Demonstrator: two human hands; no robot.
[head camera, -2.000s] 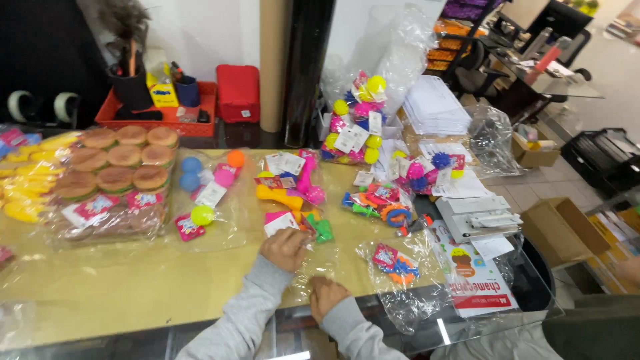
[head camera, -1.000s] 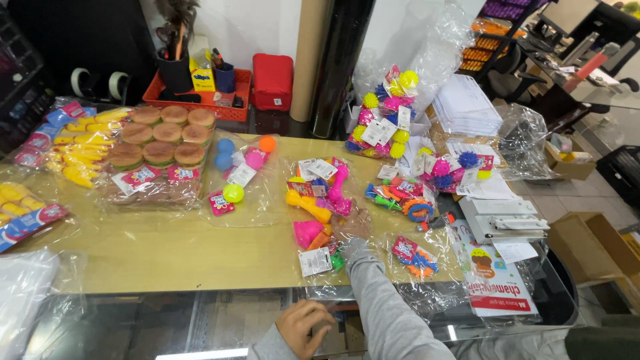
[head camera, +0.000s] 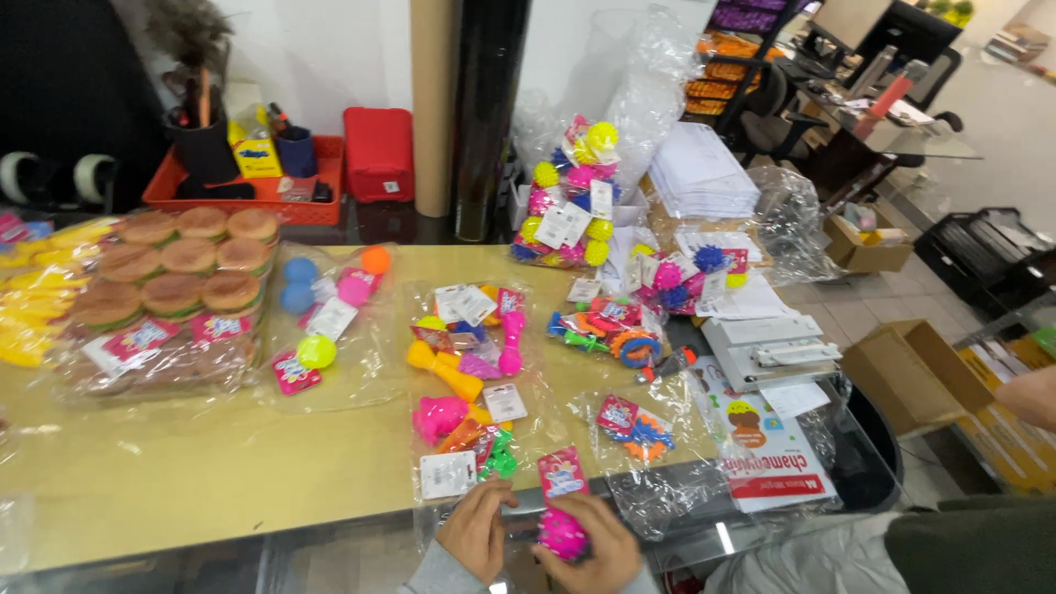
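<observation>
My right hand (head camera: 598, 540) grips a pink spiky ball (head camera: 563, 532) with a pink card tag (head camera: 563, 472) attached, at the table's front edge. Close by on the left, my left hand (head camera: 478, 528) has its fingers curled; whether it touches the plastic there is unclear. Just beyond it lies a clear bag of toys: a pink toy (head camera: 439, 418), a green toy (head camera: 498, 454), orange and yellow toys and a white tag (head camera: 448, 475). Behind, the bag also shows a pink dumbbell-shaped toy (head camera: 511, 342). A bagged blue and orange ring toy (head camera: 648, 436) rests to the right.
Bagged burger-shaped toys (head camera: 161, 297), yellow toys (head camera: 37, 305) and bagged balls (head camera: 316, 351) lie left on the table (head camera: 247, 462). At the back stand a red tray (head camera: 239, 210) and a red case (head camera: 378, 154). A bag sealer-like device (head camera: 771, 351) sits right; a person's arm (head camera: 1027, 400) shows at far right.
A pink spiky ball with a tag is now in my right hand, which one second ago reached over the toy bag. My left hand is now beside the bag's front edge.
</observation>
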